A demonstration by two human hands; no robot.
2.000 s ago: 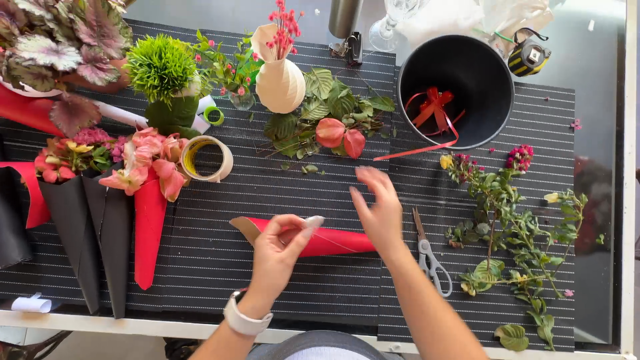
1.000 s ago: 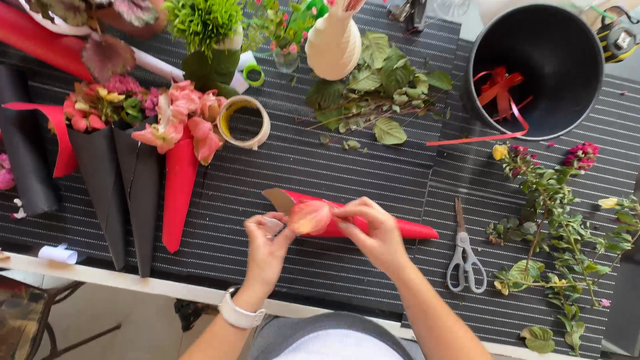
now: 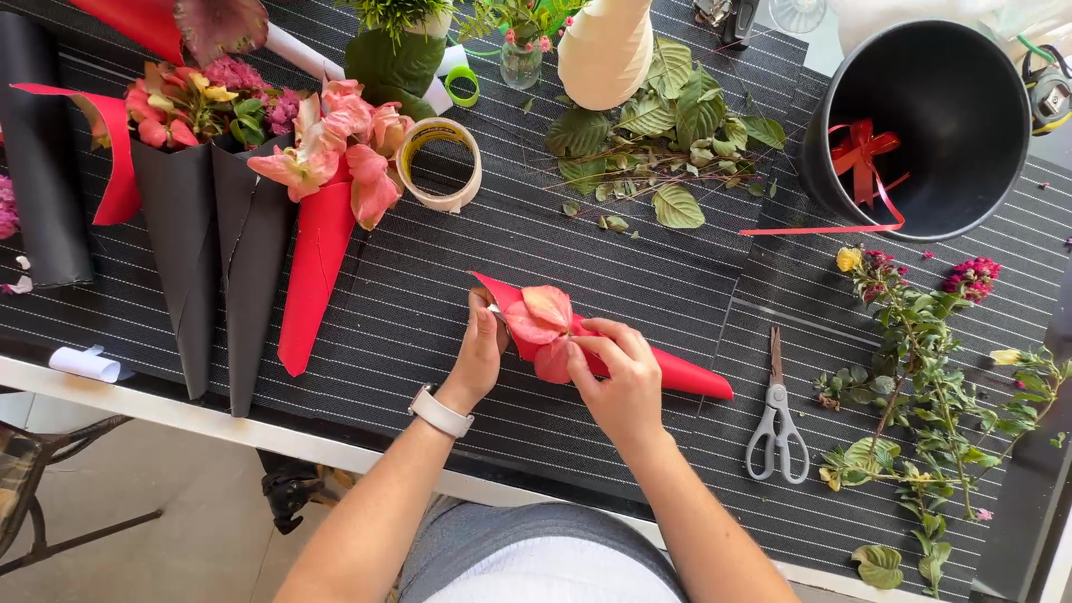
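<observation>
My left hand (image 3: 481, 347), with a white watch on its wrist, holds the wide end of a red paper cone (image 3: 670, 368) near the middle of the table. A bit of white shows at its fingertips. In my right hand (image 3: 615, 373) a pink flower (image 3: 540, 318) is pinched at its base, against the cone's mouth. The cone's narrow end points right. Grey-handled scissors (image 3: 777, 427) lie right of my right hand. To the left, a red cone (image 3: 316, 276) with pink flowers and two black paper cones (image 3: 177, 251) with mixed flowers lie side by side.
A tape roll (image 3: 466, 186) lies beyond my left hand. Cut leaves (image 3: 678, 209) lie beside a cream vase (image 3: 605, 59). A black bucket (image 3: 963, 222) holds red ribbon (image 3: 863, 163). Flowering stems (image 3: 946, 402) spread at right. A black paper roll (image 3: 42, 167) lies far left.
The pink flower pair lay by the leaves two seconds ago; it is now at the cone's mouth in my right hand. My left hand has moved onto the cone's wide end. The view has shifted.
</observation>
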